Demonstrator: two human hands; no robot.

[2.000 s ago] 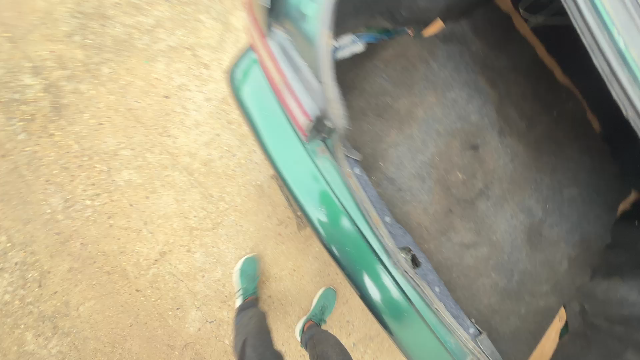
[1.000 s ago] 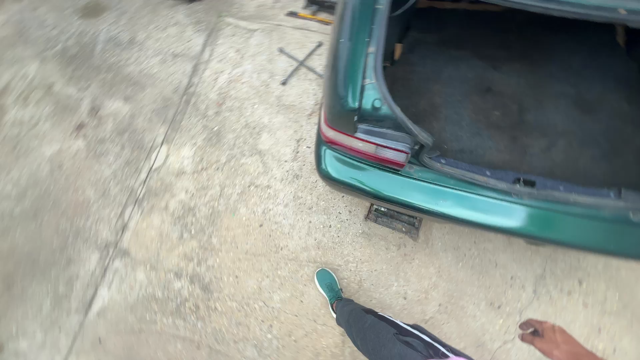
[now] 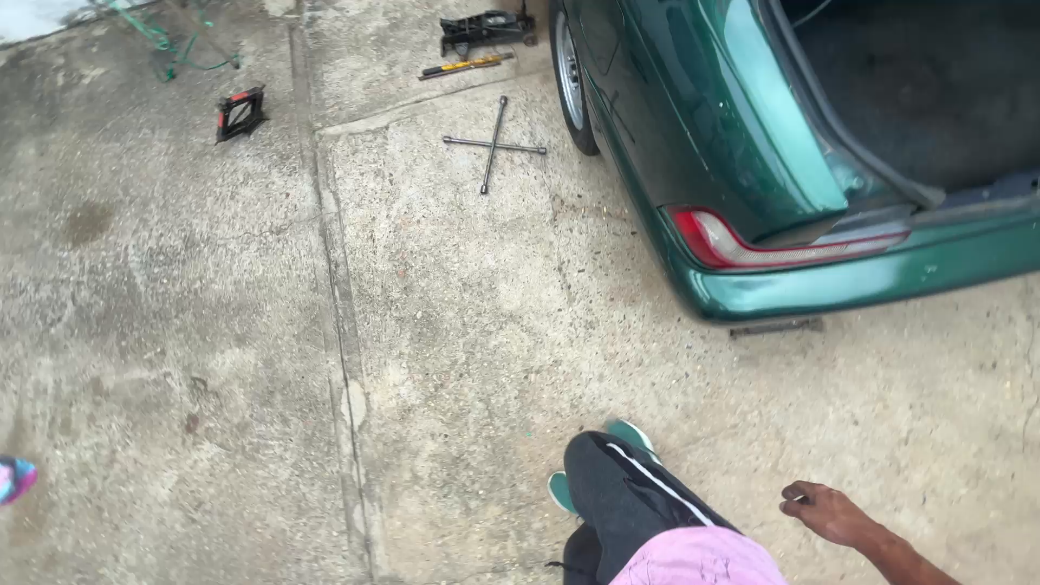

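My right hand (image 3: pixel 821 508) hangs at the lower right over the concrete, fingers loosely curled, and I cannot tell whether something small and pale is between them. My left hand is out of view. Above the right hand stands the rear of a green car (image 3: pixel 812 296) with its trunk (image 3: pixel 910 89) uncovered and a red and white tail light (image 3: pixel 715 240) at the corner. A four-way lug wrench (image 3: pixel 493 146) lies on the ground left of the rear wheel (image 3: pixel 573 77).
Beyond the lug wrench are a yellow and black bar (image 3: pixel 467 67) and a black floor jack (image 3: pixel 487 30). A black and red stand-like object (image 3: pixel 240 114) sits further left, near green cord (image 3: pixel 175 53). A colourful item (image 3: pixel 15 479) shows at the left edge.
The view has swung left from the trunk toward the ground beside the car. The right hand, absent two seconds ago, shows one second ago and now.
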